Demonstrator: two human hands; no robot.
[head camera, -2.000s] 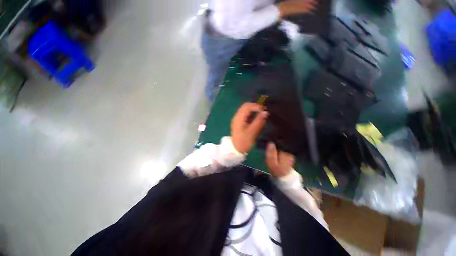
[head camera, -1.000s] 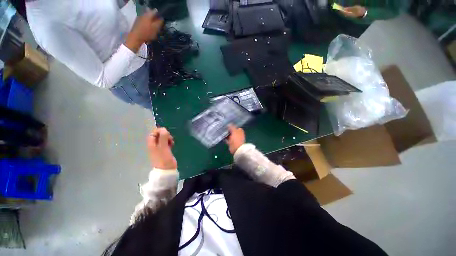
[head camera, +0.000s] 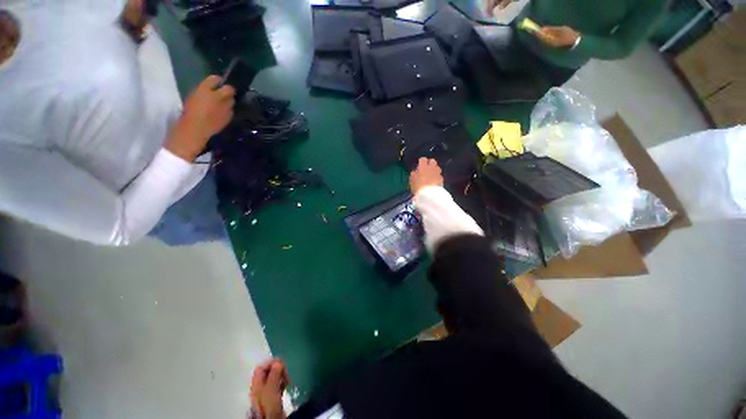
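My right hand (head camera: 426, 174) reaches forward over the table onto the near edge of flat black panels (head camera: 383, 135); its fingertips are hard to make out, so I cannot tell if it grips one. My left hand (head camera: 270, 386) is low at the table's left corner, with nothing visible in it. A framed panel with a greyish, shiny gridded face (head camera: 388, 237) lies on the table below my right hand, partly over another black piece. My right sleeve covers its right side. A dark curled lead (head camera: 406, 217) lies on its face.
A tangled heap of black leads (head camera: 249, 168) lies at the left, beside a co-worker in white. Stacked panels (head camera: 409, 65) lie farther back. Yellow slips (head camera: 501, 139), a leaning panel (head camera: 540, 177) and a clear plastic bag (head camera: 577, 192) are at the right. Another person in green holds something yellow.
The framed panel my right hand held now lies on the table. My right hand has moved forward to the black panels. My left hand appears lower, near the table corner.
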